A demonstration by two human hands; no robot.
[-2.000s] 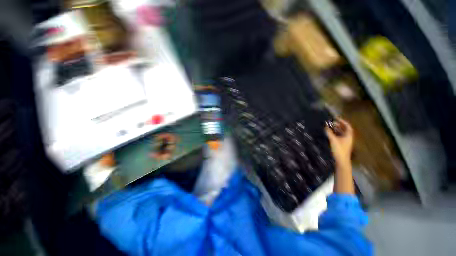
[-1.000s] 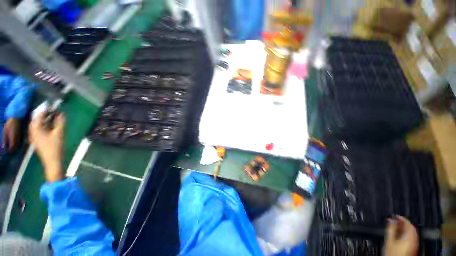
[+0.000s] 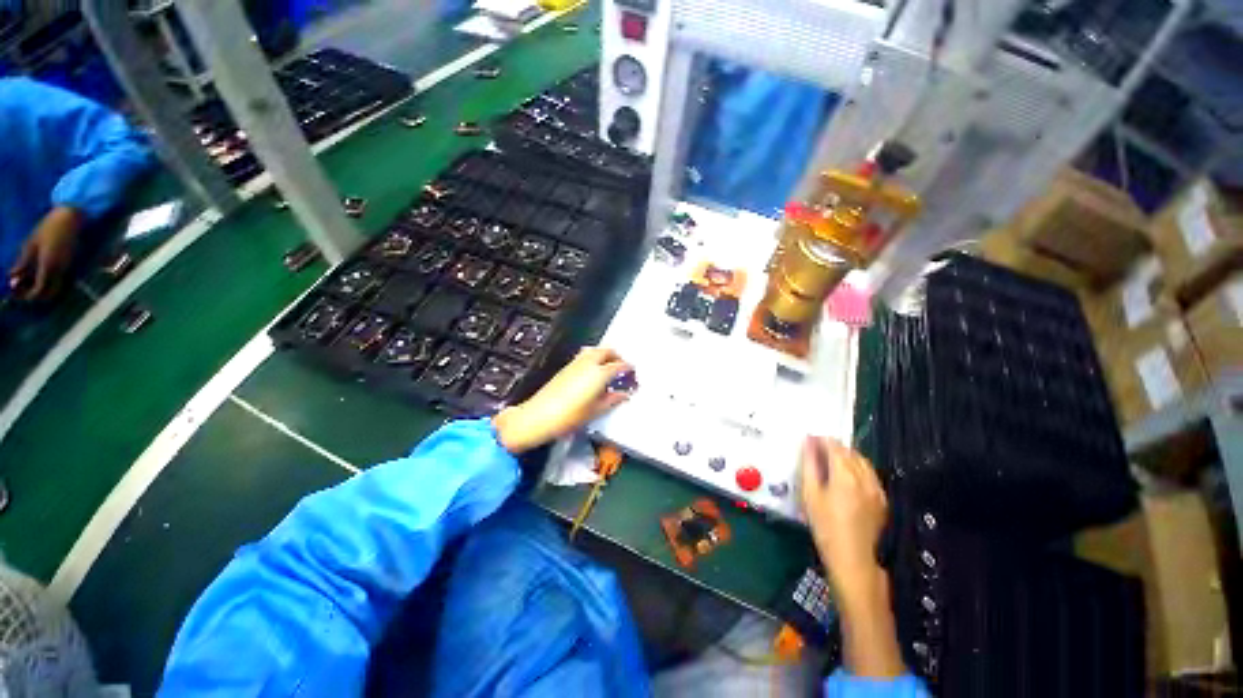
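Note:
My left hand (image 3: 579,396) is over the front left of the press's white base (image 3: 654,361), with a small dark part (image 3: 623,383) at its fingertips. My right hand (image 3: 842,498) is at the base's front right corner, fingers bent down; what lies under them is hidden. The brass press head (image 3: 807,280) hangs over the back right of the base. An orange-brown fixture with dark parts (image 3: 705,300) is left of the head. Dark knobs and a red button (image 3: 748,479) line the front edge.
A black tray with parts (image 3: 464,273) is left of the base, beside the green conveyor (image 3: 259,307). Black tray stacks (image 3: 1009,396) stand right. A spare orange-brown plate (image 3: 697,532), orange-handled tool (image 3: 603,471) and keypad device (image 3: 810,596) lie in front. A blue-sleeved person (image 3: 68,164) is far left.
The view has shifted and sharpened. My left hand has moved from over the conveyor to the base. My right hand has moved from the right-hand trays to the base's front right corner.

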